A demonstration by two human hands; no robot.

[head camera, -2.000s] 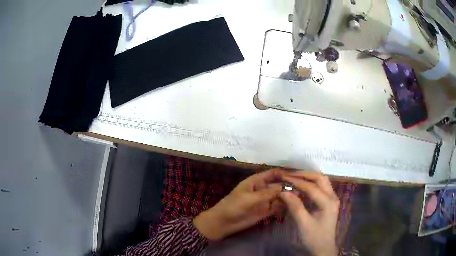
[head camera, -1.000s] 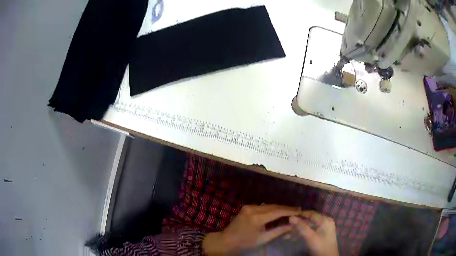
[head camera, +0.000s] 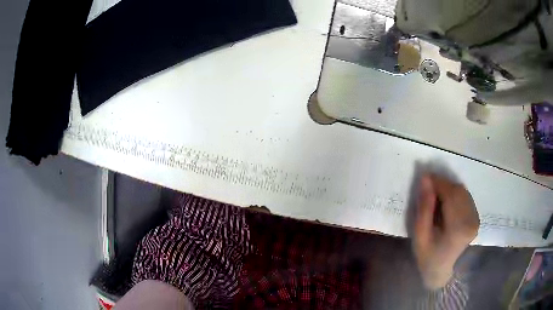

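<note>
My right hand (head camera: 441, 221) is blurred over the front edge of the white table, fingers curled; I cannot tell whether it holds anything. My left hand is not visible; only a striped sleeve (head camera: 191, 251) shows below the table edge. A black cut panel (head camera: 176, 45) lies flat at the upper left, cut off by the top edge. The stack of black panels (head camera: 45, 79) lies beside it at the far left, with a ragged lower end. The sewing machine head (head camera: 479, 36) stands at the upper right over the pale metal bed (head camera: 388, 97).
A phone with a purple screen (head camera: 544, 136) lies on the bed at the right rim. A dark slim item (head camera: 549, 227) is at the table's right edge. Ruler markings run along the table front. A red checked cloth (head camera: 297, 266) covers my lap. A pale pink rounded shape (head camera: 154, 296) is at the bottom.
My hands, together over my lap before, have parted. My right hand has moved up and right to the table edge; my left hand has gone out of sight. The view has shifted closer.
</note>
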